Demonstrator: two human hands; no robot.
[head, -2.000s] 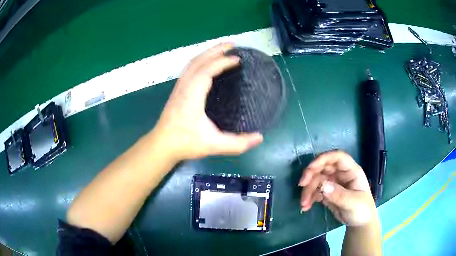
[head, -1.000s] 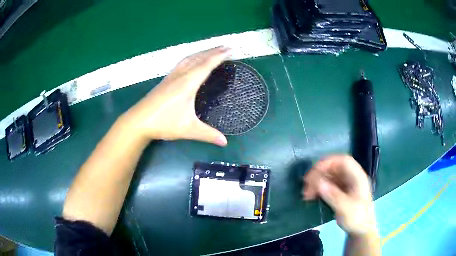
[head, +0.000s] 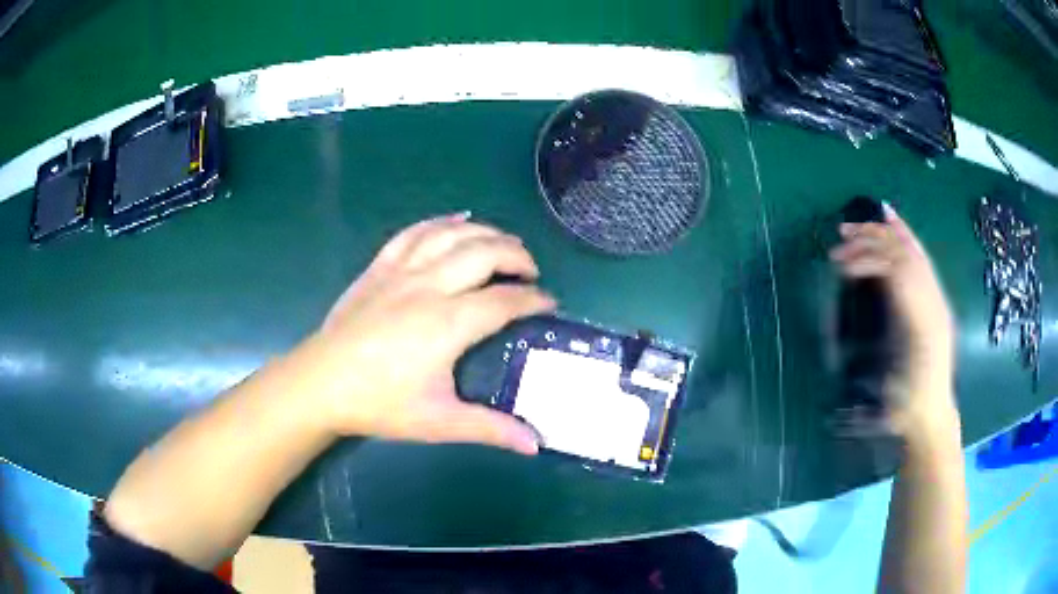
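The display assembly (head: 580,400) lies slightly tilted on the worktop in front of me, its silver-white back panel up and an orange strip at its right side. My left hand (head: 424,331) holds its left end between thumb and fingers. My right hand (head: 911,308), blurred, is closed around the black electric screwdriver (head: 864,337) at the right; its tip cannot be made out. The round screw tray (head: 650,174) sits behind the assembly, with dark screws heaped over its left part and its perforated bottom showing at the right.
A tall stack of black display assemblies (head: 853,70) stands at the back right. A loose pile of small brackets (head: 1013,273) lies at the far right. More assemblies (head: 162,163) lie at the back left by the white strip (head: 464,79). The glossy green worktop (head: 267,290) curves towards me.
My left hand has left the screw tray and taken hold of the display assembly, which is now turned a little. My right hand has moved onto the screwdriver. The whole view has shifted.
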